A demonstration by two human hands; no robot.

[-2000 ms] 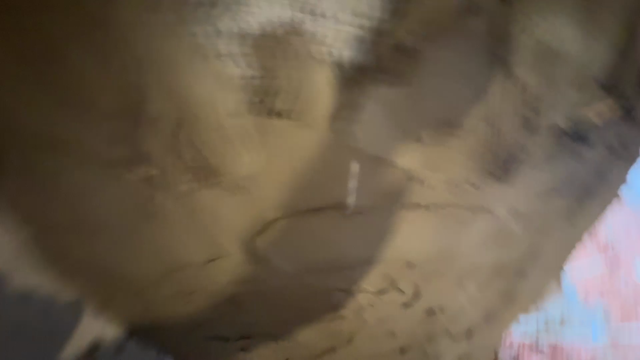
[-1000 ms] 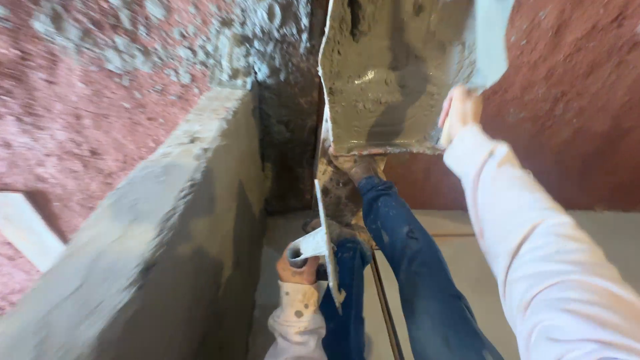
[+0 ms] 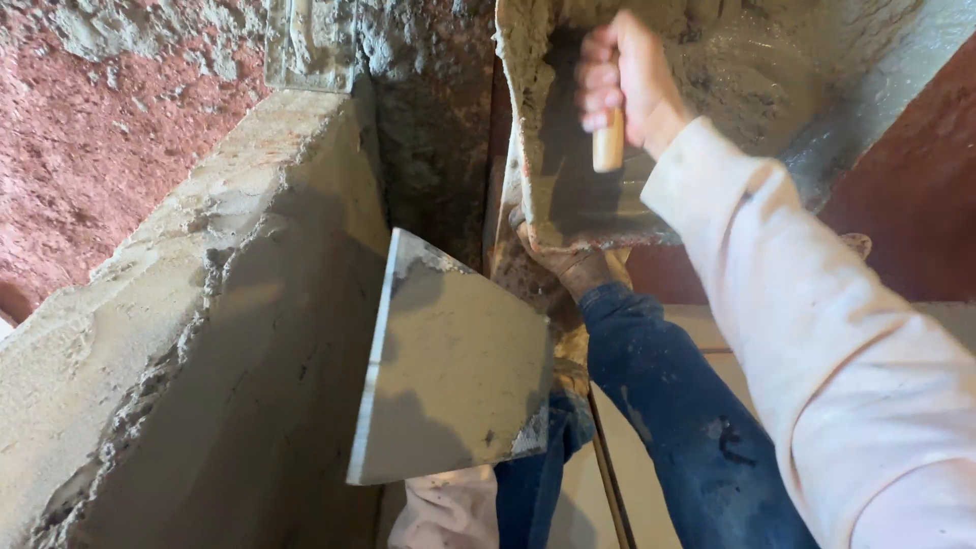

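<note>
My right hand is closed around the wooden handle of a tool, over a tray of wet mortar at the upper right; the tool's blade is hard to make out in the mortar. Lower down, a flat plasterer's hawk, smeared with a thin coat of mortar, is tilted towards me. My left hand is hidden behind this board; only its pale sleeve shows below.
A low wall with fresh mortar and a rough edge runs along the left. On its far end rests a mortar-smeared flat tool. My legs in blue jeans and a bare foot are beneath the tray. Reddish rough surfaces lie on both sides.
The hawk, seen nearly edge-on one second ago with my left hand on its handle, now shows its broad face. My right hand has moved from the tray's near edge to over the mortar.
</note>
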